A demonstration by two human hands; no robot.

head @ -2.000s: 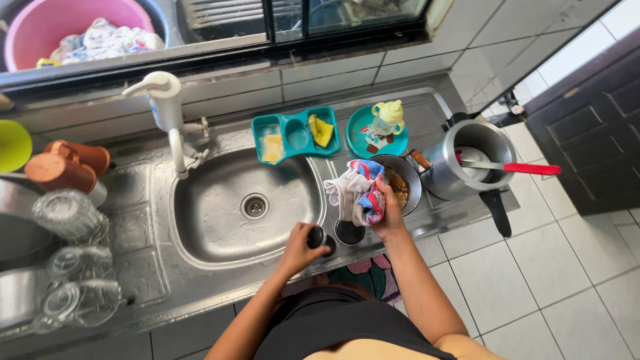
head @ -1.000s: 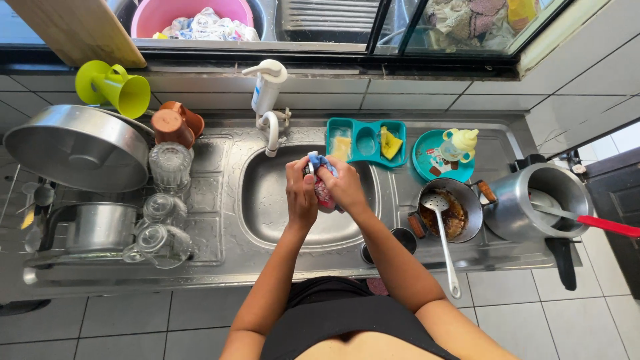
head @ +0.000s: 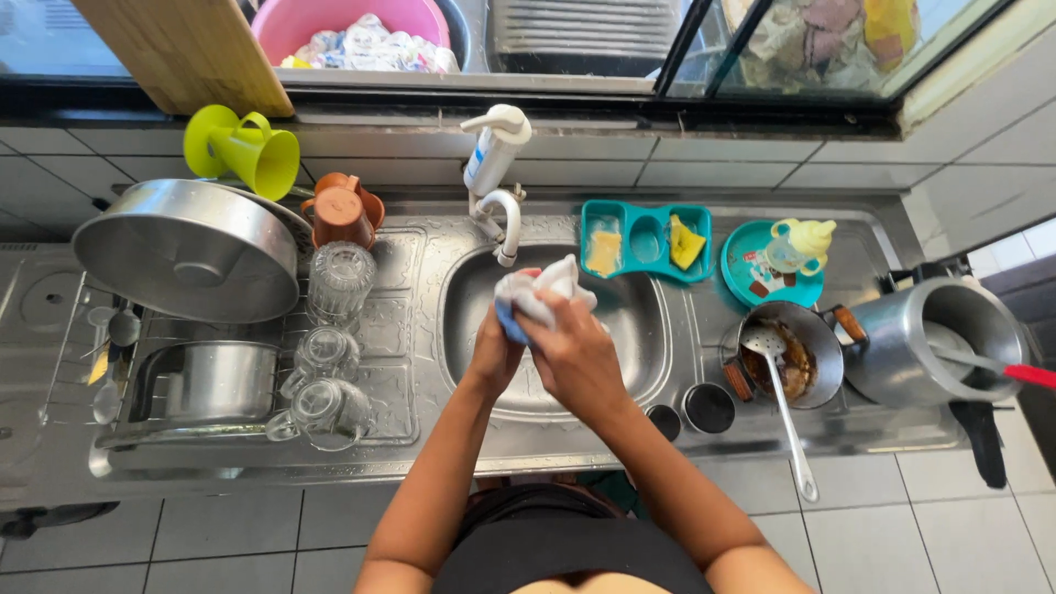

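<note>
Over the stainless steel sink basin (head: 635, 330), just below the white tap spout (head: 510, 227), both hands hold a bunched white, blue and red cloth (head: 536, 297). My left hand (head: 497, 351) grips it from the left and below. My right hand (head: 573, 351) presses on it from the right, fingers curled over the fabric. Whether anything is wrapped inside the cloth is hidden. Two dark round items, a smaller one (head: 663, 421) and a larger black one (head: 709, 407), stand right of the basin near my right forearm.
Right of the basin are a teal sponge holder (head: 646, 239), a teal plate (head: 742, 285) with a baby cup (head: 799, 246), a pan (head: 829, 363) with a skimmer (head: 780, 388), and a large pot (head: 887, 346). At left, a rack holds a cake pan (head: 190, 247), saucepan (head: 223, 381) and glass mugs (head: 330, 412).
Two seconds ago my left hand held a dark cup at the counter edge and my right hand the cloth; now both hands hold the cloth over the basin. The view has swung left.
</note>
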